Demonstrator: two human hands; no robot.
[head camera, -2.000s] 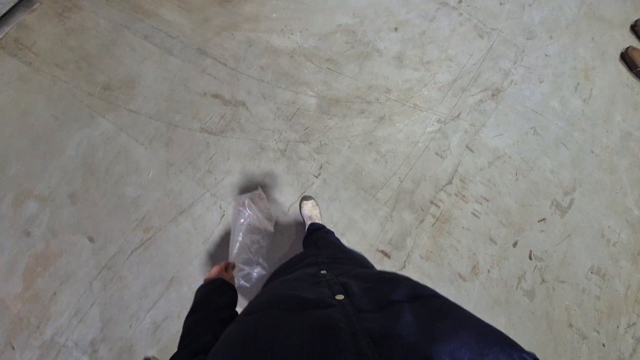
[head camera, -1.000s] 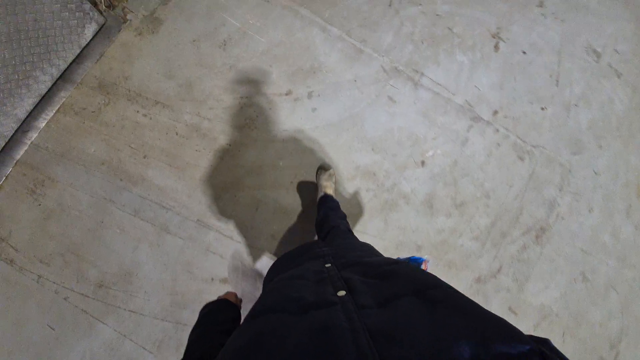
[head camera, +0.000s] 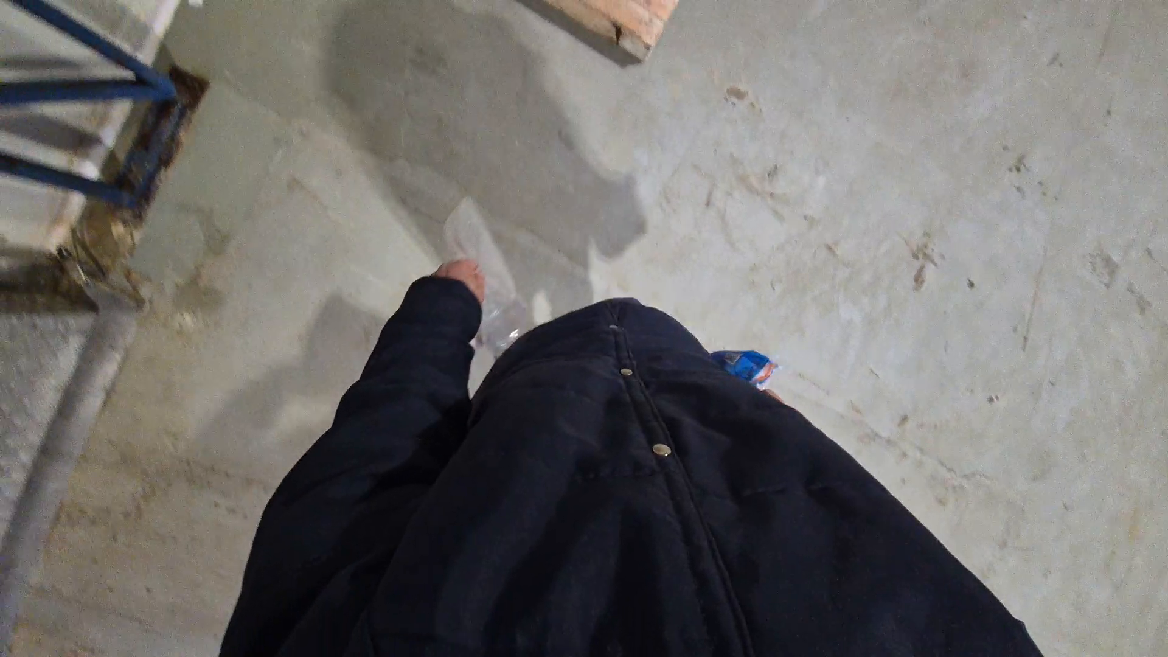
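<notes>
My left hand (head camera: 464, 276), at the end of a dark sleeve, grips a clear plastic bag (head camera: 484, 260) that hangs beside my dark jacket (head camera: 584, 474). The bag's far end points away over the floor and its lower part is partly behind the jacket. On the other side, a blue packet (head camera: 744, 364) sticks out past the jacket's edge. Just a sliver of my right hand (head camera: 774, 396) shows against the packet; the jacket hides the rest, so its grip cannot be made out.
A blue metal frame (head camera: 78, 91) stands at the upper left, with a grey metal edge (head camera: 68, 438) below it. The end of a wooden beam or board (head camera: 620, 23) juts in at the top. Stained concrete floor (head camera: 912, 228) lies around me.
The view has moved far across the floor; the blue frame and the wood have come in. The clear bag remains in my left hand. The blue packet, unseen two seconds ago, shows at my right side.
</notes>
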